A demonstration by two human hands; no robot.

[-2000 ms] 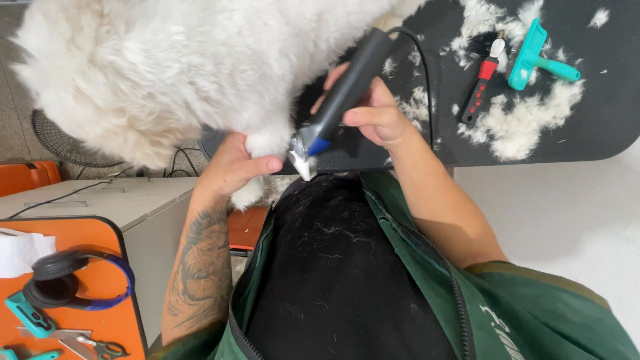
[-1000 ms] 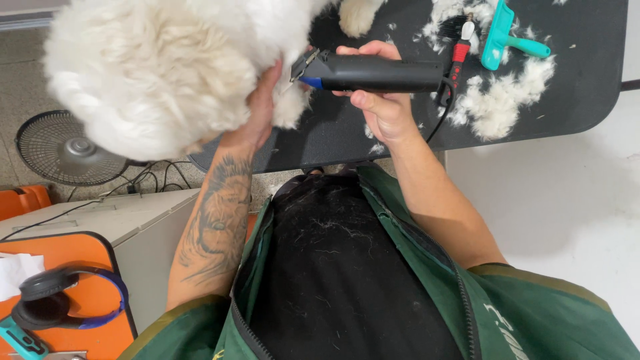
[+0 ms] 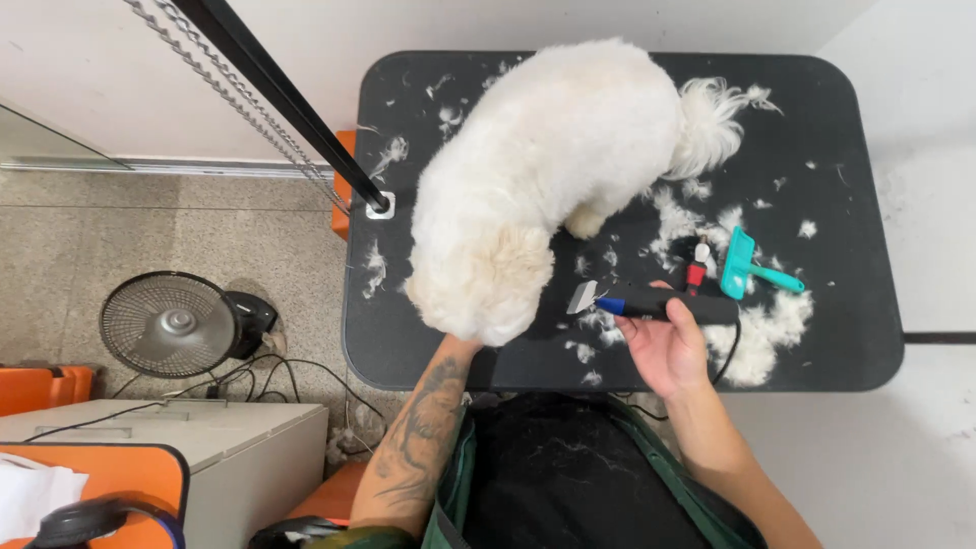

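Note:
A white, fluffy dog (image 3: 564,145) stands on a black grooming table (image 3: 823,305), its head toward me and its tail to the right. My left hand (image 3: 463,343) reaches under the dog's head; most of it is hidden by fur, so its grip cannot be seen. My right hand (image 3: 667,343) holds black corded electric clippers (image 3: 656,301), blade pointing left, a short way from the dog's head. Beyond the clippers lie a red-handled grooming tool (image 3: 695,274) and a teal slicker brush (image 3: 738,263), among clumps of cut white fur (image 3: 770,335).
A black post (image 3: 290,107) with a chain rises at the table's left end. A fan (image 3: 179,320) and cables sit on the floor at left. Nearer are a white cabinet (image 3: 259,450) and an orange tray (image 3: 145,473) with headphones (image 3: 84,522). The clippers' cord hangs over the table's near edge.
The clippers, at the dog's leg two seconds ago, are now held apart from it, to the right. My left hand has gone under the dog's head. The view has widened to show the whole dog.

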